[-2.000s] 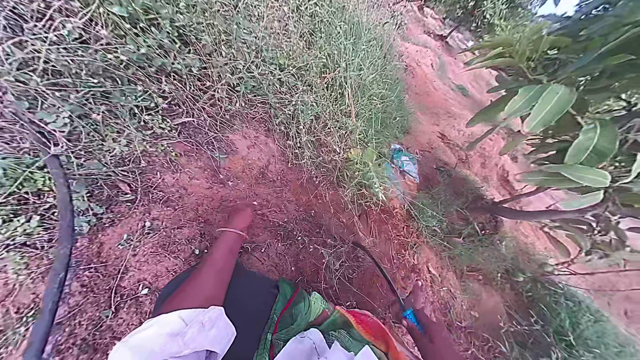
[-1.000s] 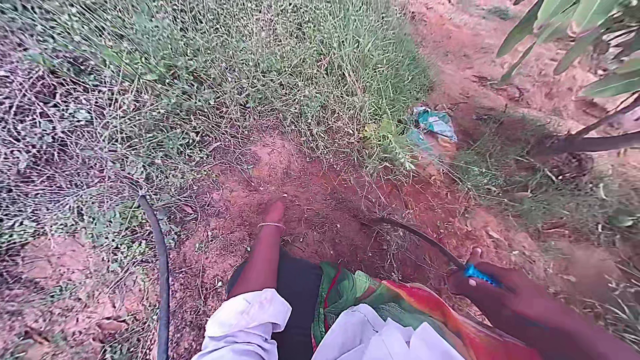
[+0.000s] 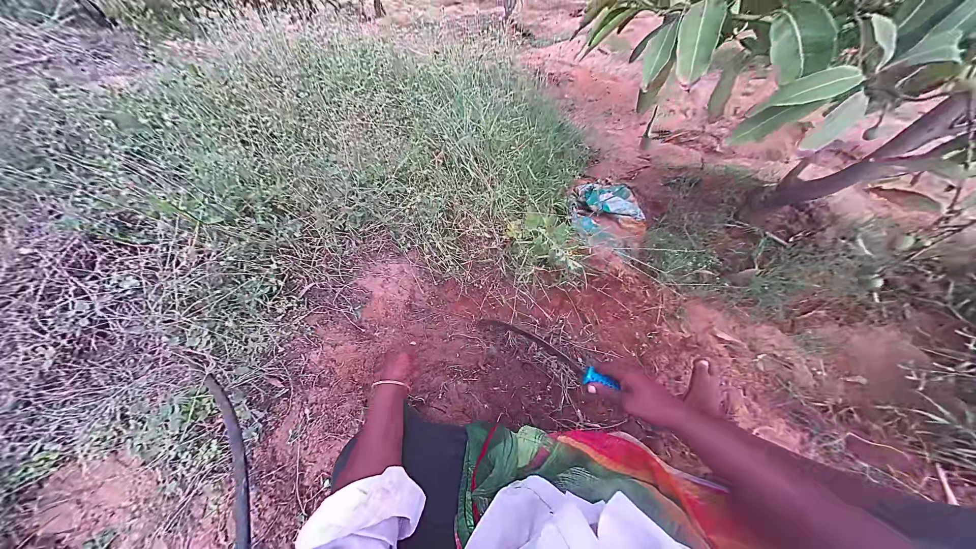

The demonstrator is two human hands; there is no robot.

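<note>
My right hand (image 3: 631,390) is closed round the blue handle of a sickle (image 3: 537,341). Its dark, thin curved blade points left, low over the reddish soil and some dry stalks. My left hand (image 3: 398,367), with a pale bangle at the wrist, is down by the bare soil to the left of the blade tip. Its fingers blur into the soil colour, so whether it holds anything cannot be told. Green grass and weeds (image 3: 366,168) grow just beyond both hands.
A crumpled teal and white plastic bag (image 3: 610,210) lies at the grass edge. A black hose (image 3: 235,457) runs along the ground at left. A small tree's trunk (image 3: 854,179) and leafy branches stand at upper right. My bare foot (image 3: 703,381) is beside my right forearm.
My right hand, still on the sickle, has moved inward from the right since one second ago, and the blade now lies nearer my left hand. The view has shifted.
</note>
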